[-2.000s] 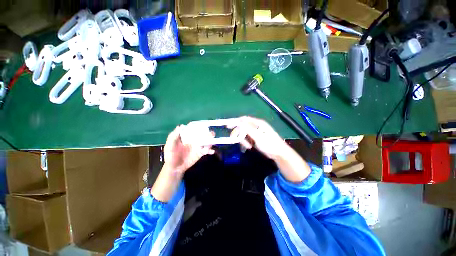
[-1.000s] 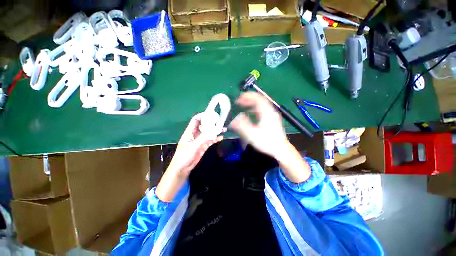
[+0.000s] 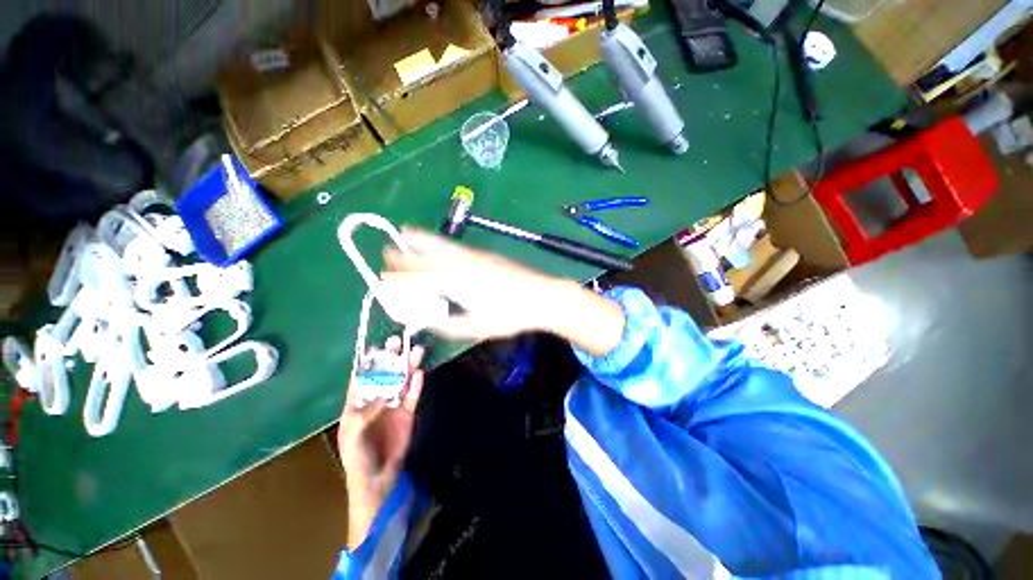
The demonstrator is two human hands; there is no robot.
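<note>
My left hand point(image 3: 380, 436) is low in front of the bench edge and holds a white housing half point(image 3: 365, 340) by its rounded end, where a blue-and-white patch point(image 3: 383, 380) shows. My right hand point(image 3: 453, 283) is just above it, over the bench edge, with its back to the camera. A second white loop-shaped piece point(image 3: 366, 222) sticks out from under its fingers to the upper left; the rest of that piece and the grip on it are hidden. The two pieces look apart.
White housings point(image 3: 108, 391) lie heaped at left beside a blue screw bin point(image 3: 238, 215). A mallet point(image 3: 521, 232), blue nippers point(image 3: 612, 206), a clear cup point(image 3: 487, 142) and two grey screwdrivers point(image 3: 561, 104) are beyond my right hand. A red stool point(image 3: 957, 170) stands at right.
The view has turned and shifted. The single closed-looking loop shape now shows as two pieces, with the blue-and-white patch exposed. My right hand has come to the upper piece.
</note>
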